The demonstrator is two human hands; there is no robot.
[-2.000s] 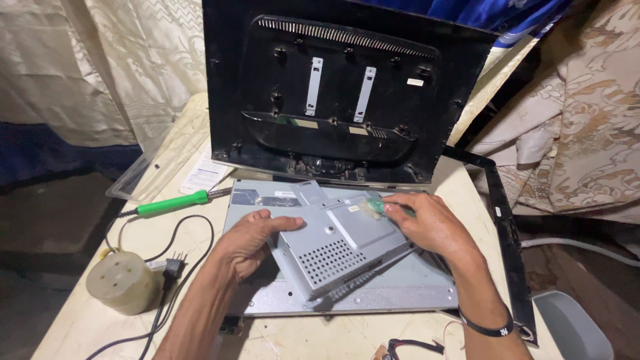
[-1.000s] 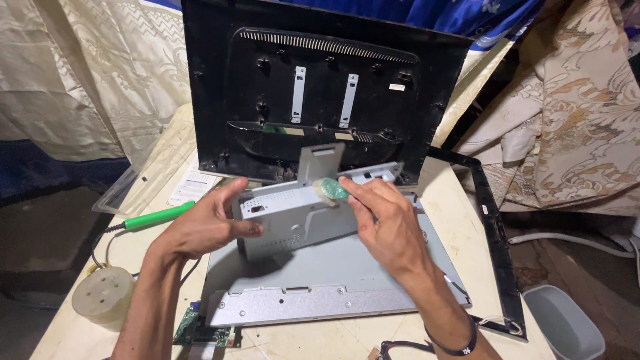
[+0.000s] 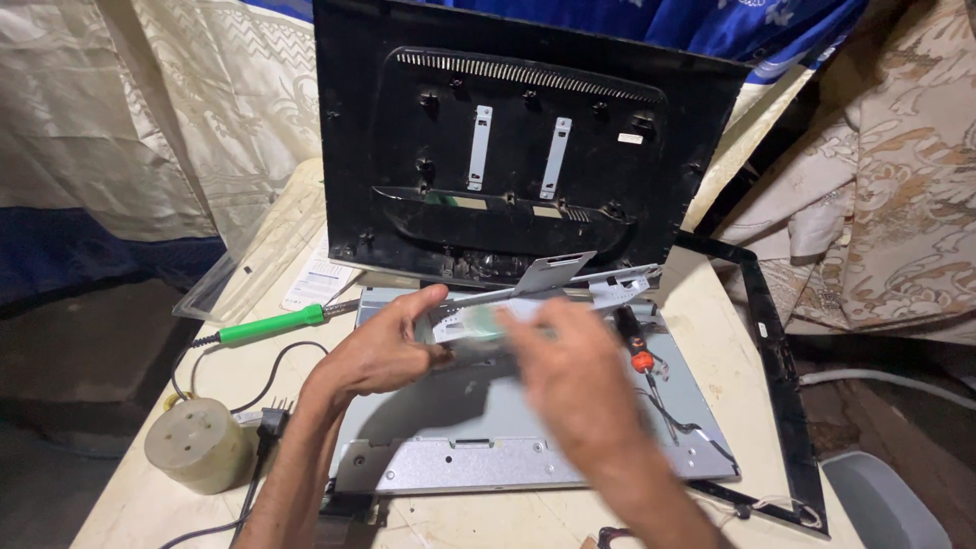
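Note:
My left hand (image 3: pixel 385 343) grips the left end of a perforated sheet-metal housing (image 3: pixel 553 276), tilted up over the display panel. Blurred by motion, my right hand (image 3: pixel 568 366) holds a small green brush (image 3: pixel 482 320) against the housing's inner side; its bristles cannot be made out. Beneath both hands lies the grey metal back of the display panel (image 3: pixel 473 465). A screwdriver with a black and orange handle (image 3: pixel 640 360) rests on the panel, right of my right hand. Behind stands the black plastic monitor back cover (image 3: pixel 518 160), its inside facing me.
A green-handled soldering iron (image 3: pixel 271 323) lies at the left, near a round translucent block (image 3: pixel 198 446) and a black power plug (image 3: pixel 273 421). A black bezel frame (image 3: pixel 774 366) lies along the right table edge. Below that edge is a grey bin (image 3: pixel 884 503).
The metal housing, flatter two seconds ago, has been tipped up. My right hand and the green brush have moved left along it. The screwdriver on the panel has come into sight.

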